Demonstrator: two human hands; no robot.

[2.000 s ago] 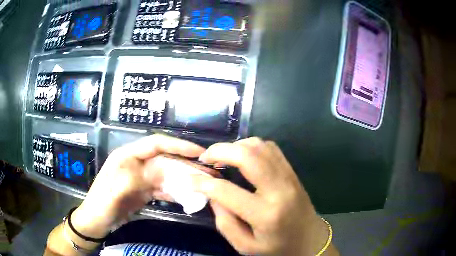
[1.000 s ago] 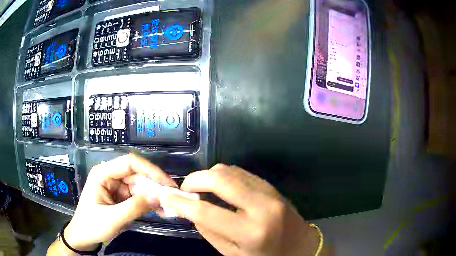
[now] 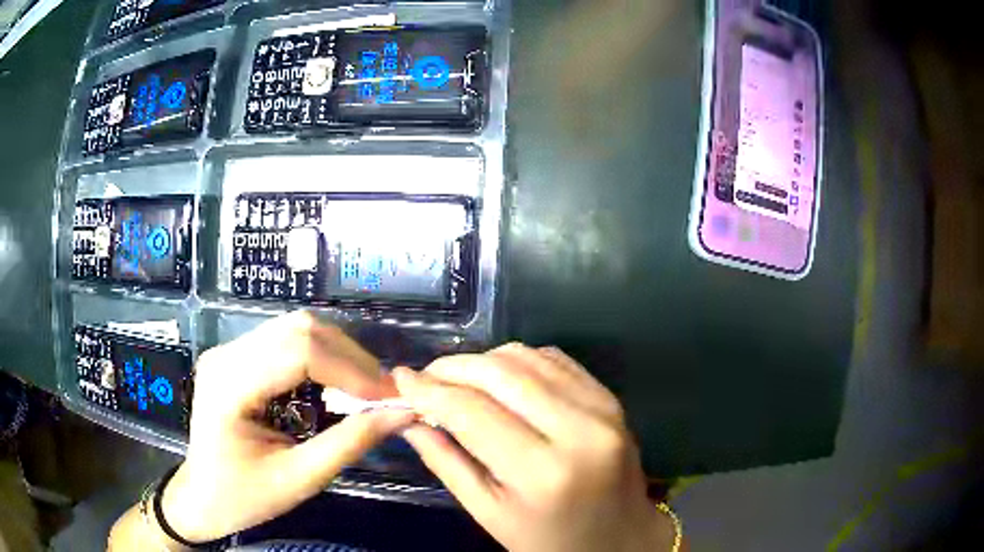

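My left hand (image 3: pixel 270 421) and my right hand (image 3: pixel 529 431) meet over the near right pocket of the clear blister tray (image 3: pixel 491 216). Their fingertips pinch a small white wiping cloth (image 3: pixel 351 403) between them. Part of a keypad phone (image 3: pixel 294 418) shows under my left hand; the hands hide most of it. Other black keypad phones lie one per pocket, such as the phone just beyond my hands (image 3: pixel 356 253), whose screen half is glaring, and the near left phone (image 3: pixel 134 377).
A smartphone with a pink-lit screen and pale case (image 3: pixel 761 140) lies at the right on the dark green mat (image 3: pixel 701 377). The mat's edge runs down the right side, with grey floor and blurred yellow lines beyond.
The white cloth was more spread and bunched earlier; now less of it shows between the fingertips. More of the phone below shows. The view has shifted slightly.
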